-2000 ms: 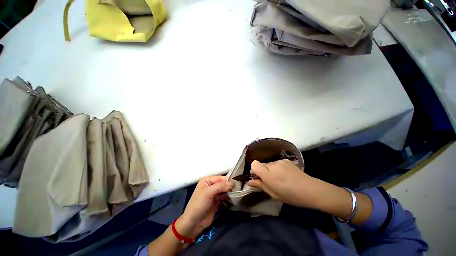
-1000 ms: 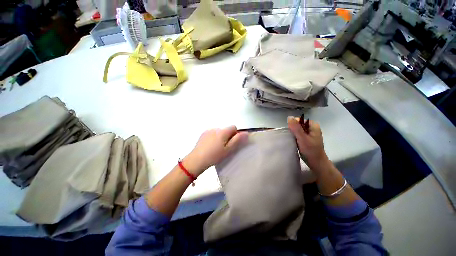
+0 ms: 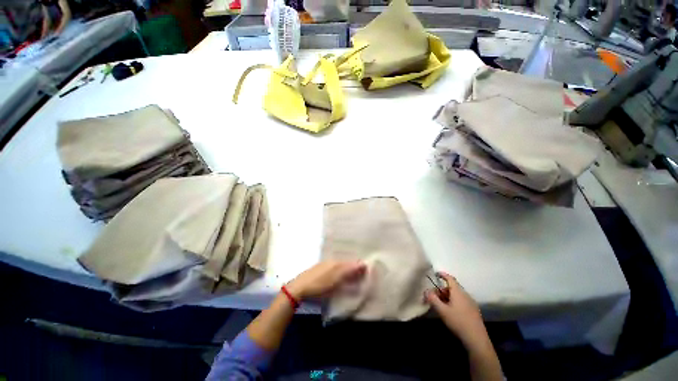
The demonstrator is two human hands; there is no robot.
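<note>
A beige bag lining (image 3: 375, 238) lies flat on the white table at its near edge, its lower end at the table's rim. My left hand (image 3: 331, 279) rests on the lining's left part, fingers over the cloth. My right hand (image 3: 451, 298) is at the lining's lower right corner and holds small dark thread snips (image 3: 437, 283), mostly hidden by the fingers. Whether the right fingers also pinch the cloth is unclear.
Two folded stacks of linings (image 3: 123, 141) (image 3: 171, 223) are at the left. A looser pile (image 3: 513, 141) is at the right. Yellow bags (image 3: 305, 97) (image 3: 401, 56) and a white fan (image 3: 284, 30) stand at the far side of the table (image 3: 386, 156). A sewing machine (image 3: 632, 111) is beyond the right end.
The lining was held open near my body, then held up by its top edge with both hands; now it lies flat on the table. The view has tilted up and shifted left.
</note>
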